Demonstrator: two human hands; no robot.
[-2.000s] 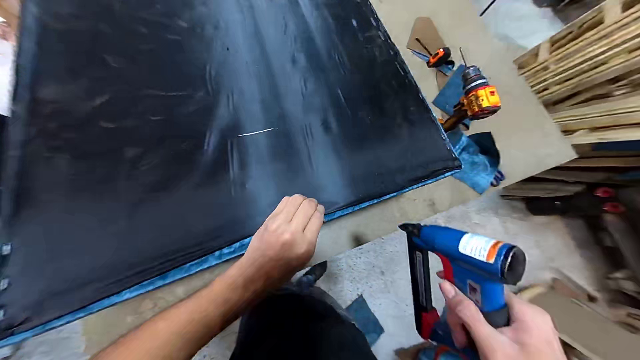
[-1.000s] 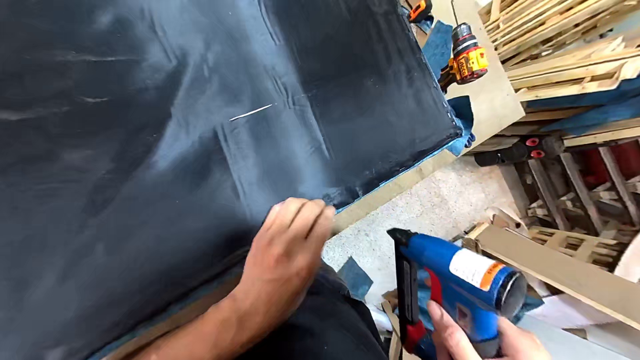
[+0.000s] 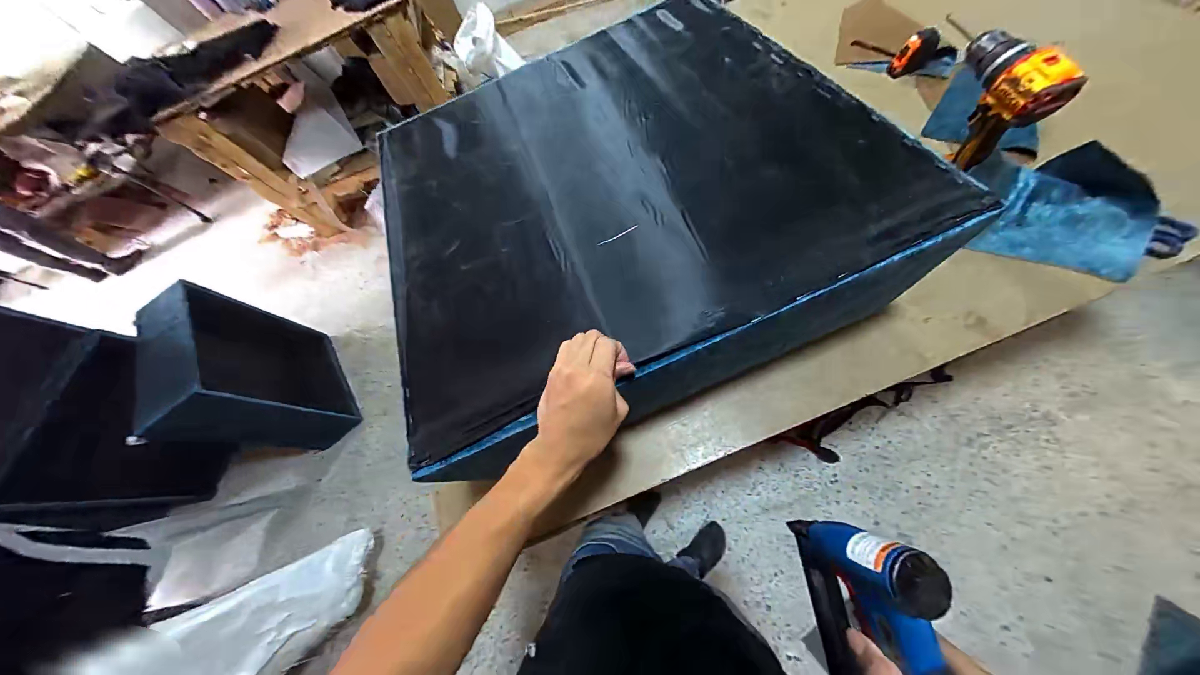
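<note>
A large box-shaped piece with blue fabric sides and a black cloth cover [image 3: 487, 253] lies on the work table. My left hand [image 3: 583, 389] pinches the cover's near edge, fingers curled over the blue rim at about the middle. Down at the lower right my right hand [image 3: 872, 653] grips a blue pneumatic staple gun [image 3: 877, 586], held off the piece, its nose pointing up and left; most of that hand is cut off by the frame. A short pale thread [image 3: 618, 235] lies on the cover.
On the table board [image 3: 741, 403], right of the piece, are a yellow cordless drill [image 3: 1022, 84], a tape measure [image 3: 914, 52] and blue fabric scraps [image 3: 1069, 220]. Dark fabric-covered boxes [image 3: 248, 366] stand on the left. A wooden bench [image 3: 253, 169] is at the upper left.
The view has swung widely to the left, bringing in the boxes and the bench. My left hand remains at the near edge of the cover, and the staple gun is still in my right hand.
</note>
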